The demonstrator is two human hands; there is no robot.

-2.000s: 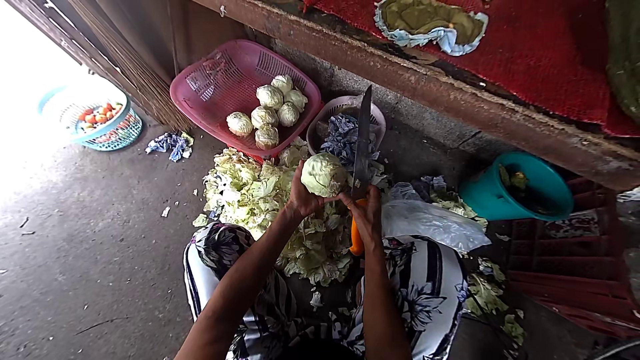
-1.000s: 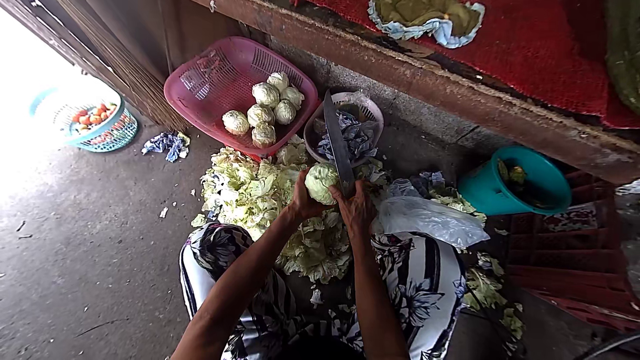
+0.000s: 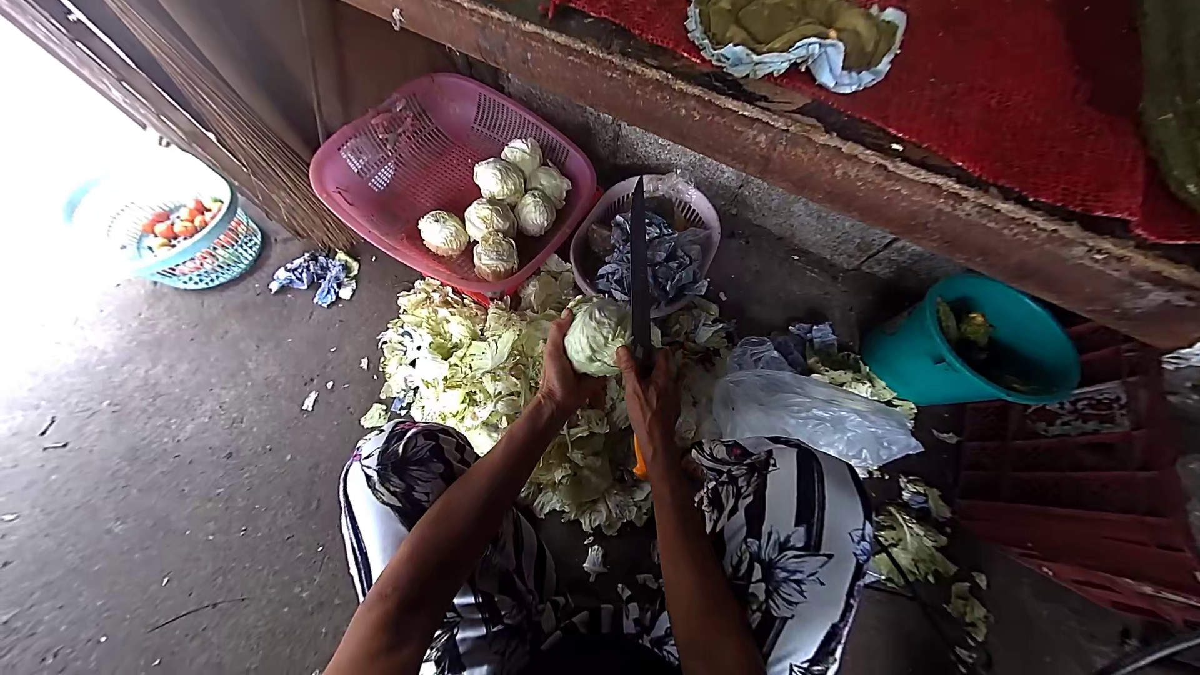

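Note:
A pale green cabbage head (image 3: 598, 336) rests in my left hand (image 3: 565, 373), whose fingers curl around its left side and underside. My right hand (image 3: 652, 386) grips a large knife (image 3: 639, 262) with a long dark blade pointing up and away, beside the cabbage's right side; part of its orange handle shows below the hand. My right thumb is at the cabbage's lower right edge. Loose cabbage leaves (image 3: 459, 366) lie heaped on the floor beneath and around both hands. Several cabbage heads (image 3: 489, 219) sit in a pink plastic basket (image 3: 352, 202) beyond the pile.
Behind the knife stands a small basket (image 3: 714, 230) with crumpled paper. To the right are a clear plastic bag (image 3: 806, 412), a teal bucket (image 3: 905, 352) and a dark red crate (image 3: 1078, 478). A wooden ledge (image 3: 844, 178) crosses above. A light blue basket (image 3: 211, 267) of red produce stands left.
The knife blade has swung from tilting up and left to nearly upright. Two seconds ago its orange handle showed more fully below my right hand. Both hands remain at the cabbage.

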